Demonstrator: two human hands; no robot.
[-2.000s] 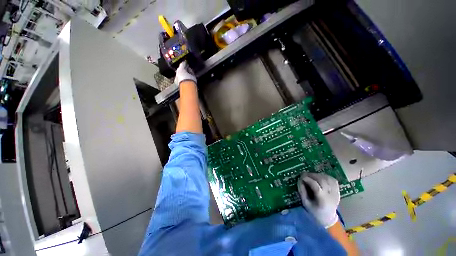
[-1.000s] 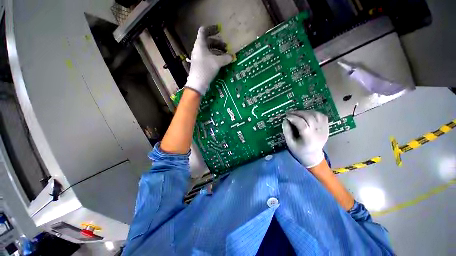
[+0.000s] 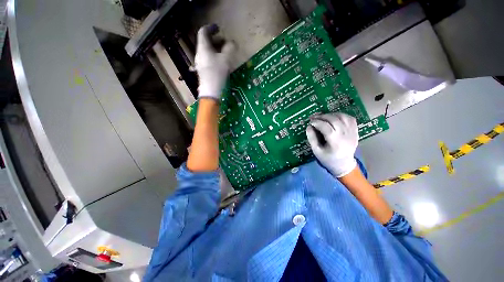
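A large green printed circuit board (image 3: pixel 282 104) lies tilted in front of me, with silvery pads and white lines facing up. My gloved left hand (image 3: pixel 213 63) is at the board's upper left edge, thumb and fingers apart, with dark fingertips and nothing visible in it. A small yellow tape piece (image 3: pixel 248 64) shows on the board's edge beside it. Another yellow piece (image 3: pixel 189 109) shows at the left corner. My gloved right hand (image 3: pixel 334 144) rests on the board near its lower right edge, fingers curled; whether it holds something is hidden.
A whitish-lilac pointed bottle (image 3: pixel 409 78) lies on the metal ledge (image 3: pixel 381 91) to the right. Conveyor rails (image 3: pixel 171 71) run beyond and beneath the board. A grey machine (image 3: pixel 110 160) stands left, with a red button (image 3: pixel 105 256). Yellow-black floor tape (image 3: pixel 475 144) is at the right.
My left hand came back from the tape dispenser to the board's edge, then moved slightly left and away from it. My right hand stays on the board. The view has tilted down.
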